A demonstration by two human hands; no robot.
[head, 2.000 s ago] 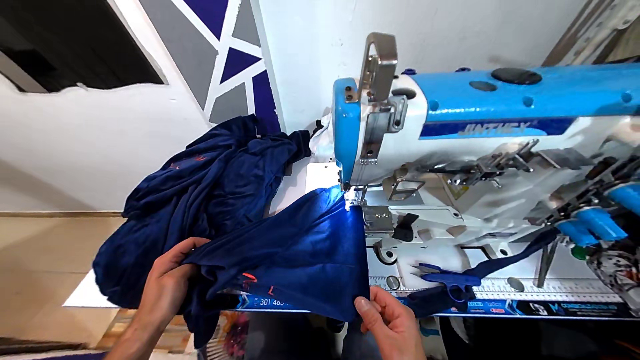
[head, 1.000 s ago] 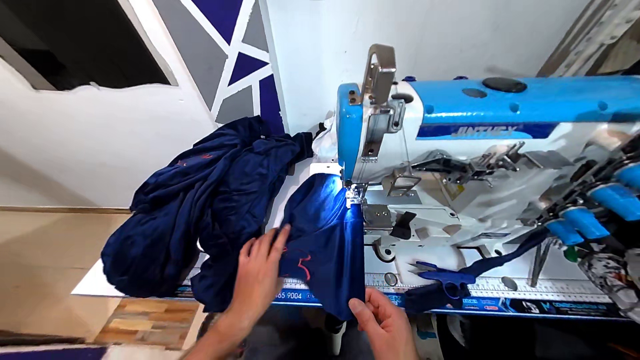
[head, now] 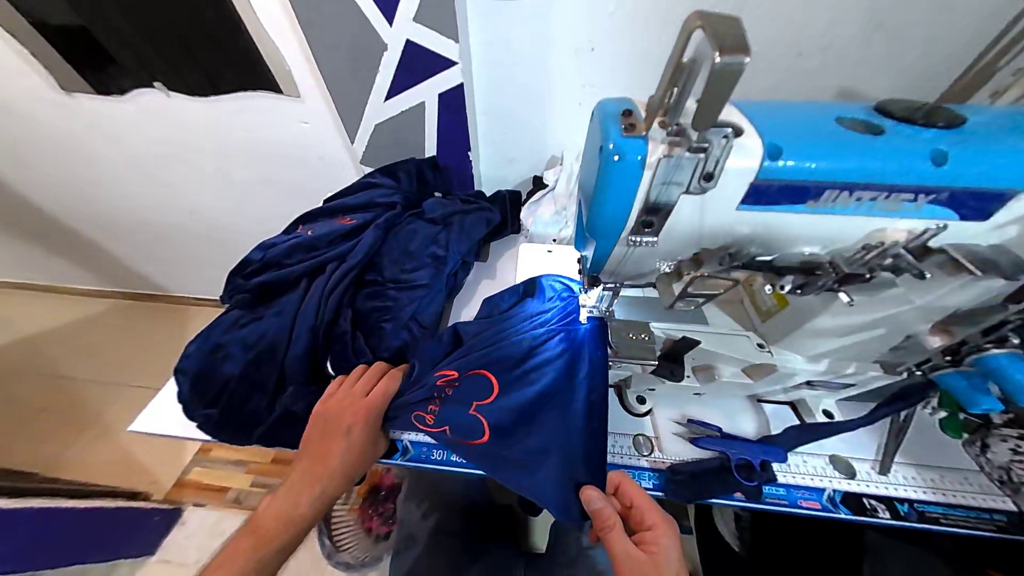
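Observation:
A dark blue fabric piece [head: 536, 384] with a red printed design lies under the presser foot [head: 594, 304] of a blue and white industrial sewing machine [head: 680, 184]. My left hand [head: 356, 416] grips the fabric's left side, bunching it near the table's front edge. At the lower right corner, my right hand [head: 628, 520] pinches the cloth between thumb and fingers. The machine's lamp lights the fabric around the needle. A heap of dark blue fabric [head: 344, 296] lies just left of the held piece.
Blue-handled thread snips [head: 736, 452] and a dark blue fabric strip [head: 848, 420] lie right of the foot. Blue thread-like cones or caps [head: 1000, 376] stand at the far right. White cloth [head: 556, 204] is behind the machine head. A ruler strip [head: 920, 480] runs along the table's front.
My left hand has moved left from the middle of the fabric, where it lay a second ago, and more of the red design shows. My right hand stays at the lower corner.

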